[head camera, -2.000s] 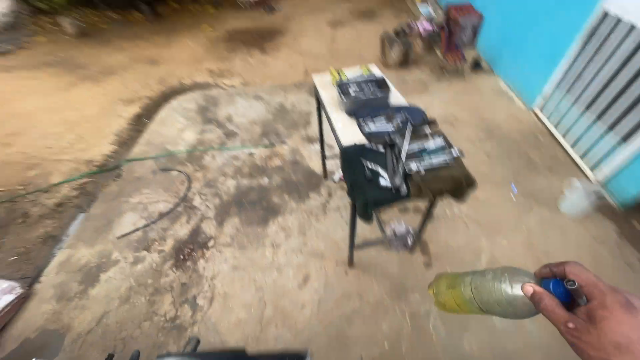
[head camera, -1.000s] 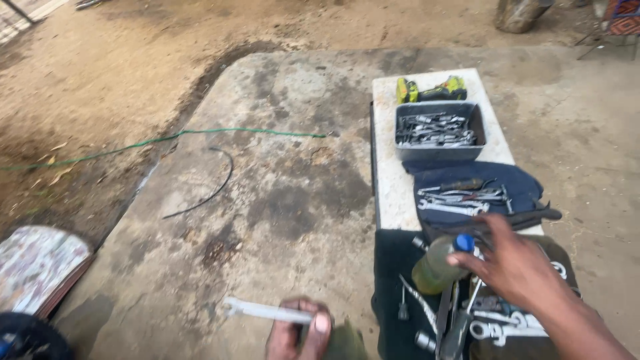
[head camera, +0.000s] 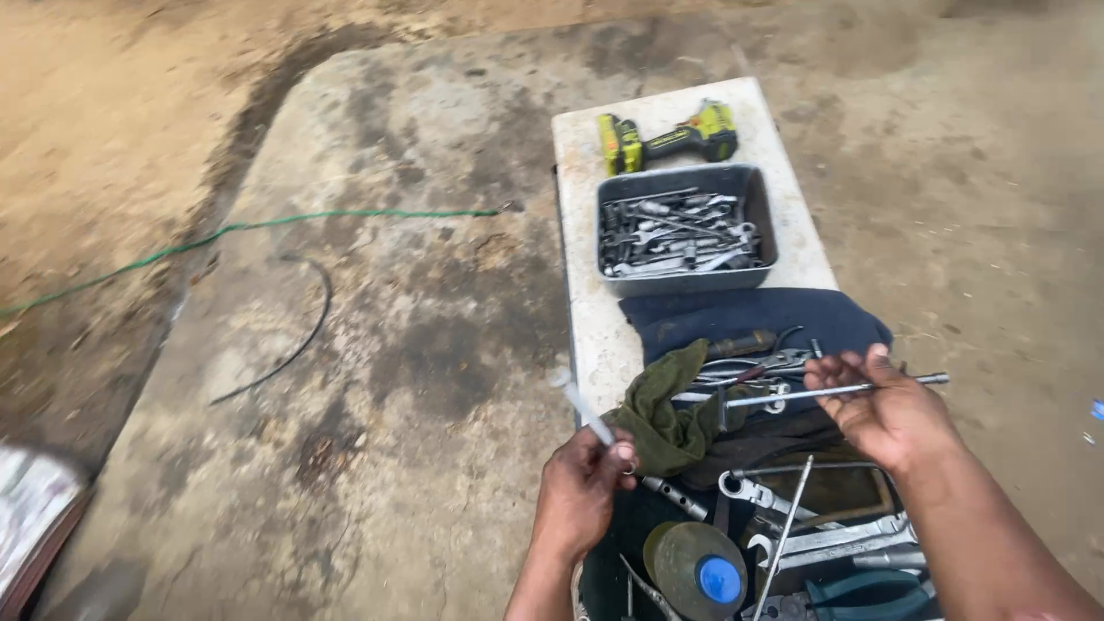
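Observation:
My left hand (head camera: 588, 470) grips a combination wrench (head camera: 586, 412), its far end blurred and pointing up to the left. Across the palm and fingers of my right hand (head camera: 884, 410) lies a long metal T-handle wrench (head camera: 802, 397), its crossbar end to the left. Between the hands a crumpled olive-green cloth (head camera: 664, 410) rests near pliers and wrenches on a dark blue cloth (head camera: 759, 315). Below them stands a plastic bottle with a blue cap (head camera: 718, 580), among combination wrenches (head camera: 837, 542) and teal-handled pliers (head camera: 867, 595).
On the white tabletop (head camera: 595, 323) are a grey bin of wrenches and sockets (head camera: 690, 280) and a yellow-green cordless power tool (head camera: 690, 138). A green cord (head camera: 345, 213) and a curved black hose (head camera: 323, 315) lie on the concrete floor (head camera: 448, 345) to the left.
My right hand has let go of the bottle, which now stands among the tools, and has taken up the T-handle wrench. The wrench in my left hand has moved right, toward the table.

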